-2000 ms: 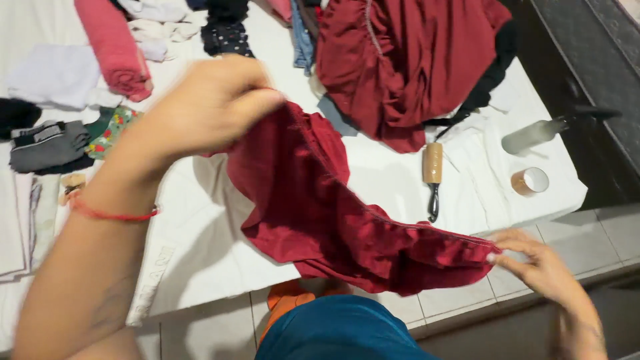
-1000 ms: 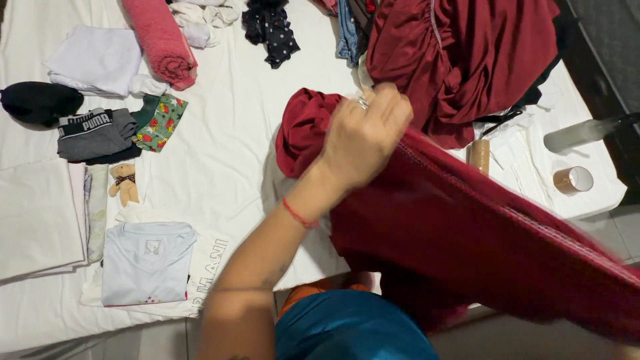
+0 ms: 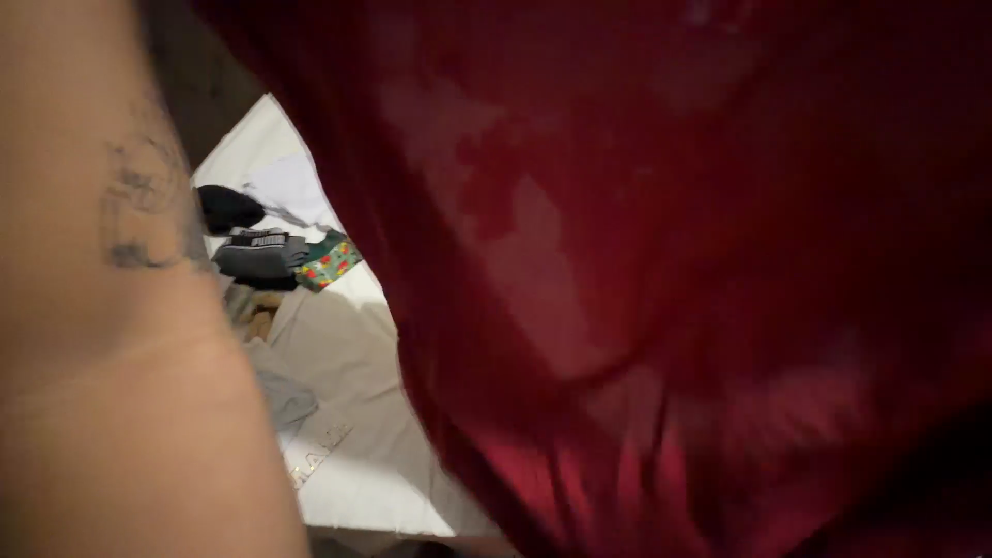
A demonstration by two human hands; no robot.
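A dark red cloth (image 3: 589,256), smooth and slightly shiny, hangs close in front of the camera and covers most of the view. Along the left side rises my left forearm, which bears a tattoo. Its hand lies beyond the frame, so its grip does not show. My right hand is not visible either. Whatever lies behind the cloth is hidden.
Between forearm and cloth, part of a white-covered surface (image 3: 372,496) shows. On it lie folded grey underwear (image 3: 260,254), a patterned green cloth (image 3: 329,265), a black item (image 3: 229,209), a white cloth (image 3: 283,186) and a partly hidden grey-looking garment (image 3: 283,391).
The red cloth has been raised and spread before the camera, blocking most of the surface. My left forearm has come up at the left, and both hands have left the view.
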